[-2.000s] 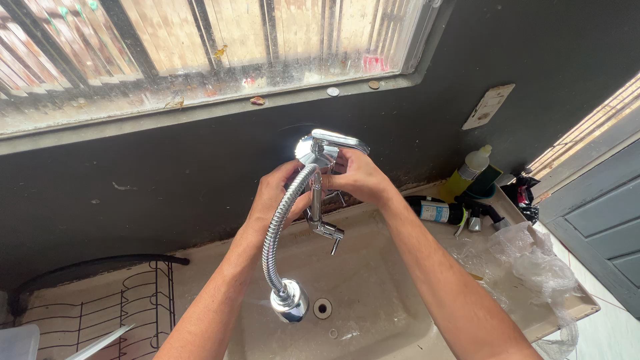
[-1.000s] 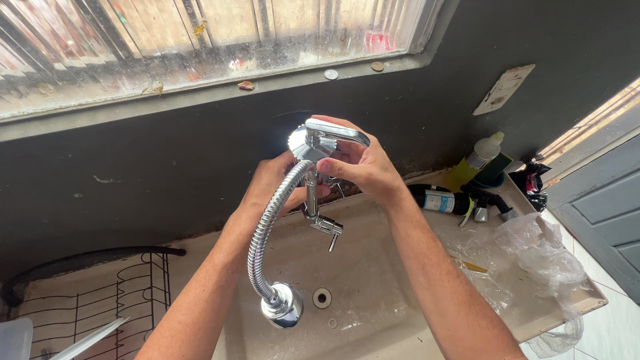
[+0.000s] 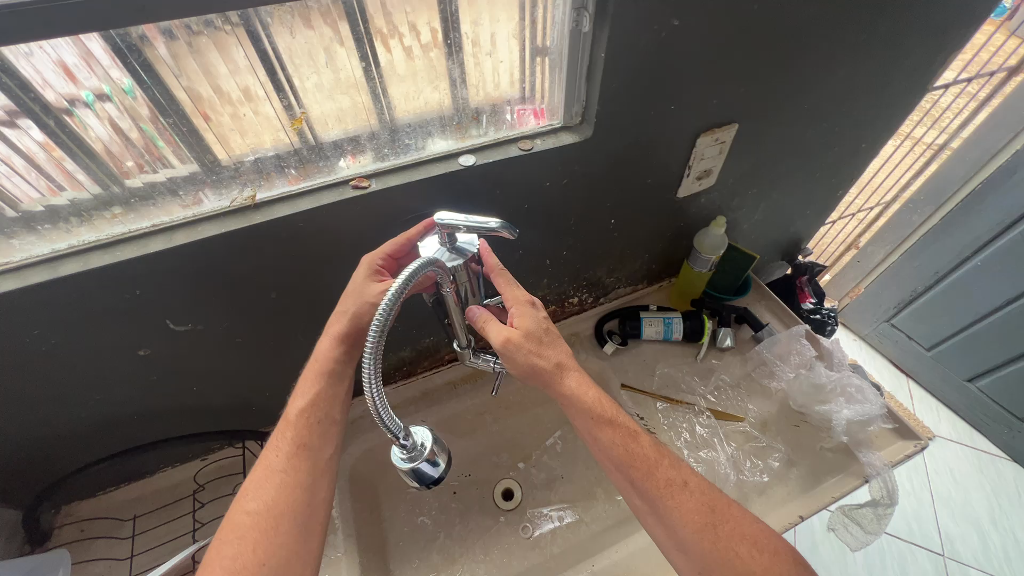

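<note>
A chrome wall faucet [image 3: 466, 276] stands out from the dark wall above the sink [image 3: 448, 512], its lever handle [image 3: 476, 225] on top pointing right. From its front a flexible metal spout [image 3: 373, 352] arches down to a chrome spray head [image 3: 422, 458] over the basin. My left hand [image 3: 384, 276] holds the faucet body from the left, its fingers partly hidden behind it. On the right side, my right hand [image 3: 516, 324] has its index finger along the body and its thumb near the lower pipe. A small side tap [image 3: 497, 382] hangs below.
On the right counter lie a black filter cartridge with hose [image 3: 660, 326], a gold-coloured knife [image 3: 684, 402] and crumpled clear plastic [image 3: 816, 376]. Behind them stands a yellow-green bottle [image 3: 702, 260]. A black wire dish rack [image 3: 160, 512] sits at lower left, below the window ledge [image 3: 304, 192].
My right hand has moved lower on the faucet, off the area beneath the lever. The faucet body now shows more between my hands.
</note>
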